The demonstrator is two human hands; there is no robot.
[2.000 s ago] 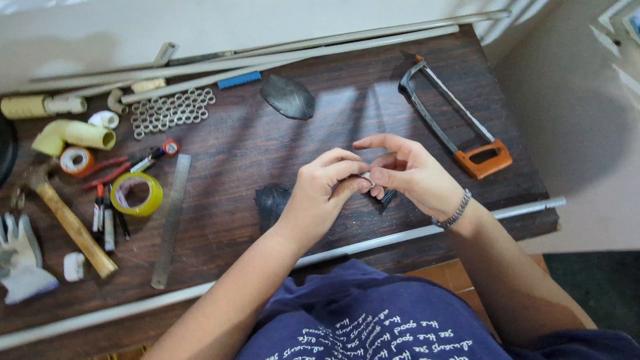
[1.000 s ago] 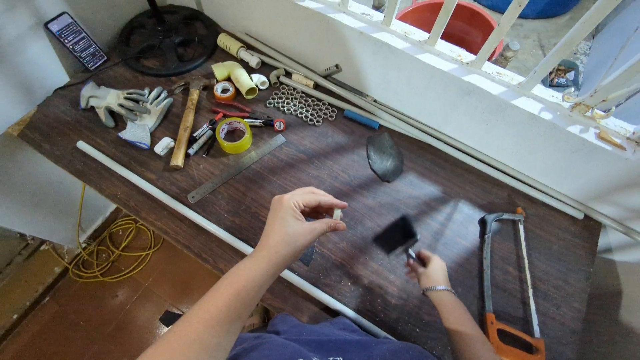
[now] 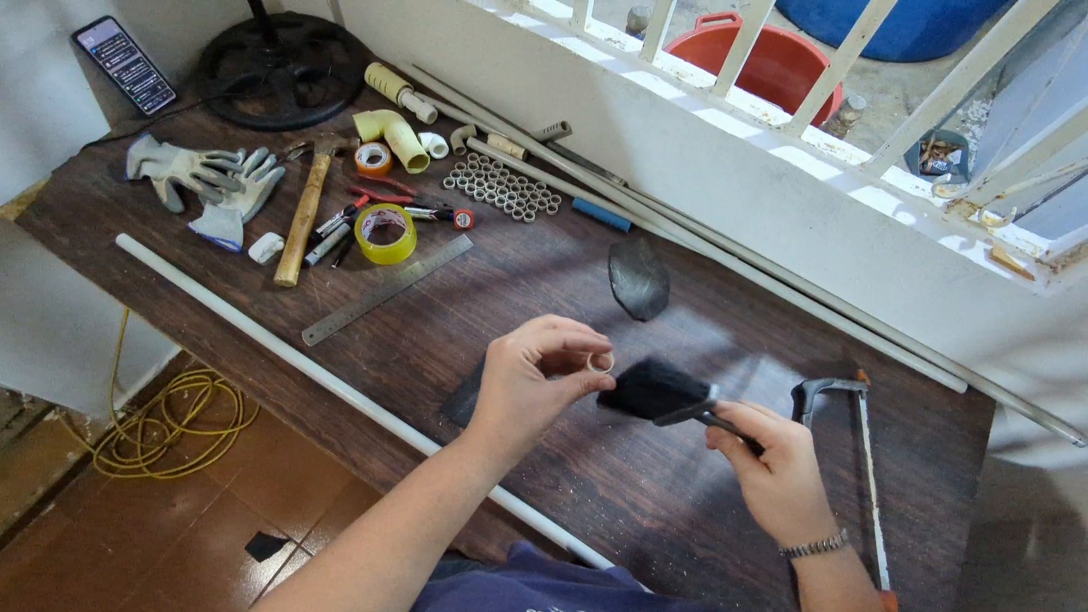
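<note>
Between thumb and fingers, my left hand pinches a small cut ring of white plastic pipe. My right hand grips the handle of a brush with black bristles; the bristles are blurred and close to the ring, and I cannot tell whether they touch it. A long white plastic pipe lies along the near table edge, passing beneath my left forearm. Pale crumbs lie on the wood below the brush. A hacksaw rests to the right of my right hand. Beyond sits a group of cut pipe rings.
A steel ruler, a hammer, yellow tape, markers and work gloves lie at the left. Behind my hands is a dark flat piece. Long pipes run along the wall. A phone leans at the far left.
Two seconds ago both hands were together with no brush raised; now my right hand holds the brush. Since one second ago the brush has come closer to the ring. The view has shifted.
</note>
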